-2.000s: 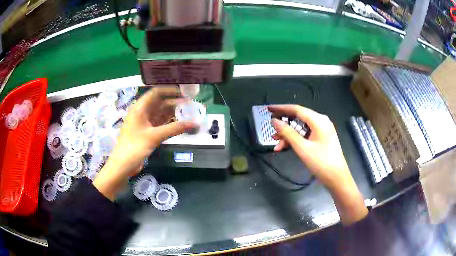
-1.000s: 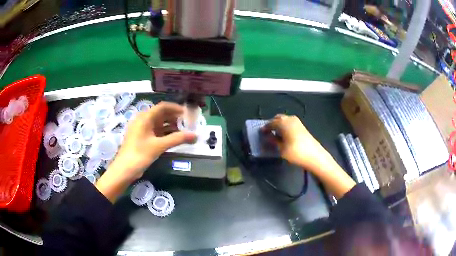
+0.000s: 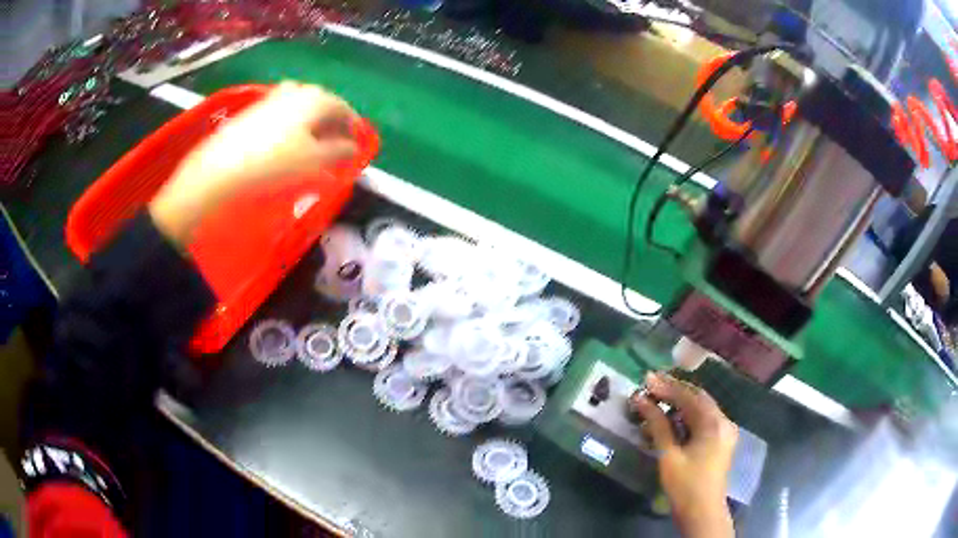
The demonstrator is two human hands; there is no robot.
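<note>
My left hand (image 3: 275, 142) is over the red slotted basket (image 3: 247, 268), blurred, with its fingers bent downward at the basket's far end; what it holds, if anything, cannot be seen. A small clear part (image 3: 306, 205) lies in the basket. My right hand (image 3: 688, 436) is at the press fixture (image 3: 597, 391), thumb and finger pinched on a small shiny bearing (image 3: 642, 395) over the plate's middle. The green press head (image 3: 730, 334) is just above, its pale ram tip (image 3: 688, 354) raised. Clear toothed wheels (image 3: 478, 347) lie heaped between basket and press.
Two loose toothed wheels (image 3: 509, 478) lie near the fixture's front left. The grey ribbed box (image 3: 747, 466) is partly behind my right hand. The green conveyor (image 3: 473, 158) runs behind. Red wire leads (image 3: 42, 131) are at far left. Black hoses hang beside the press.
The view has swung left. My left hand has left the fixture and moved over the basket. My right hand has moved from the grey box to the fixture. The wheel held at the fixture no longer shows.
</note>
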